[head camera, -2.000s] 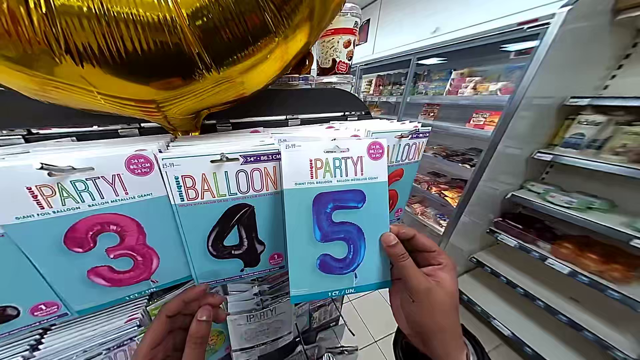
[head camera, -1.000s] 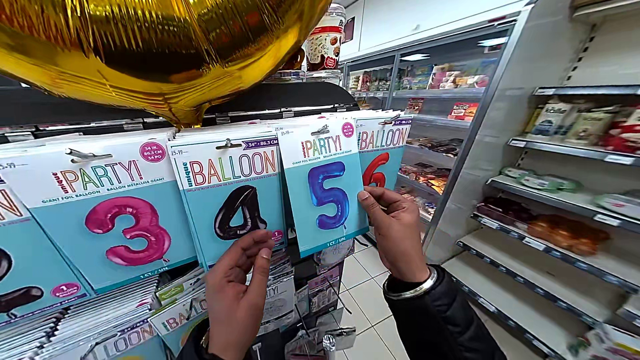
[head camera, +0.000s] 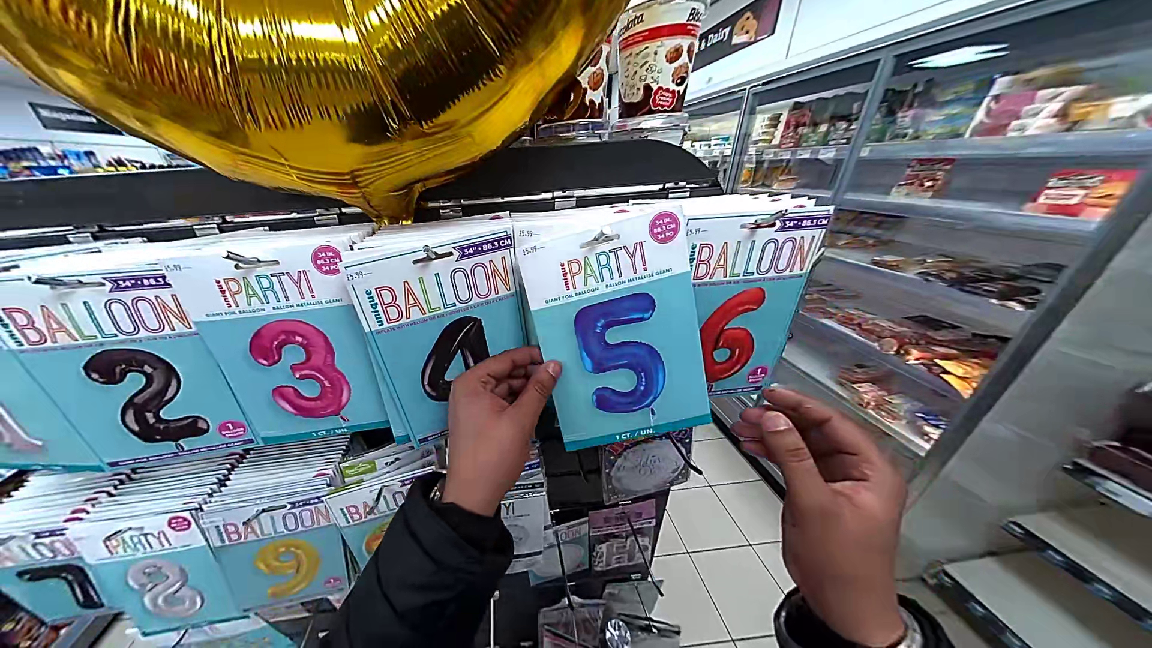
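Packets of foil number balloons hang from metal hooks on a black rack. My left hand (head camera: 499, 423) pinches the left edge of the blue number 5 balloon packet (head camera: 621, 351) between thumb and fingertips. Beside it on the left, partly behind my fingers, hangs the black number 4 packet (head camera: 441, 333). My right hand (head camera: 828, 504) is raised with bent fingers just below the lower right corner of the red number 6 packet (head camera: 751, 297); whether its fingertips touch that packet is not clear. Further left hang the pink number 3 packet (head camera: 292, 360) and the black number 2 packet (head camera: 148, 387).
A large gold foil balloon (head camera: 315, 99) hangs above the rack. More number packets (head camera: 162, 558) hang in a lower row. Tubs (head camera: 657, 58) stand on top. Glass-fronted refrigerated shelves (head camera: 972, 216) and open shelves (head camera: 1044, 594) line the right, beyond a tiled floor (head camera: 711, 576).
My left hand has come to the left edge of the number 5 packet. My right hand has let go of that packet's right edge and moved down to the right.
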